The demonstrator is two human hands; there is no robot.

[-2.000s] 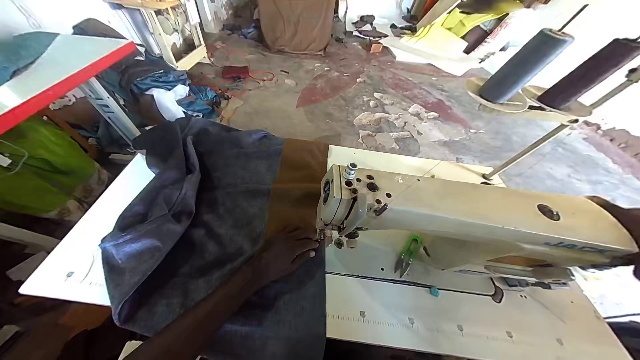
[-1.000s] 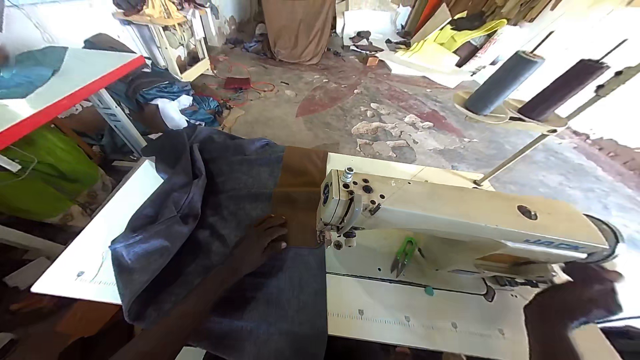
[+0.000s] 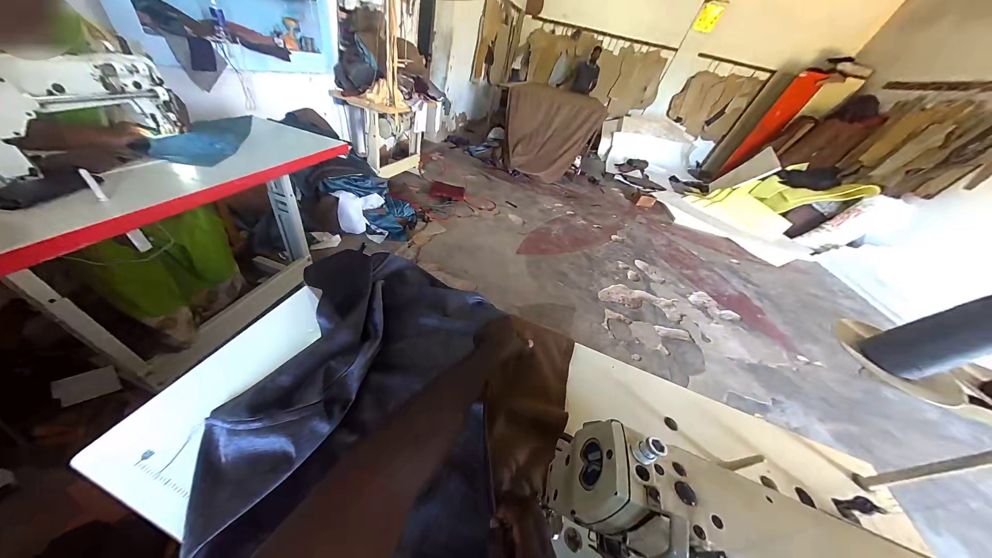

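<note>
Dark blue leather-like material [image 3: 418,310] with a brown panel [image 3: 542,372] lies draped over the sewing machine's white table [image 3: 248,364]. My left hand [image 3: 508,341] is on the far part of the brown panel, its forearm crossing the dark material; its fingers are too dark to tell whether they pinch it. Beside the head of the sewing machine [image 3: 612,480], at the bottom edge, my right hand [image 3: 523,527] seems to touch the material, mostly cut off. The needle area is largely hidden.
At left, a person's hand [image 3: 85,143] is by another sewing machine [image 3: 116,85] on a red-edged table [image 3: 178,190]. A thread cone [image 3: 938,337] stands at right. Cloth scraps [image 3: 364,209] lie on the floor [image 3: 558,271]. A person [image 3: 586,74] is at the back.
The view has swung up and to the left. My left hand has moved from beside the needle to the material's far part. My right hand has left the machine's handwheel end and is near the needle area.
</note>
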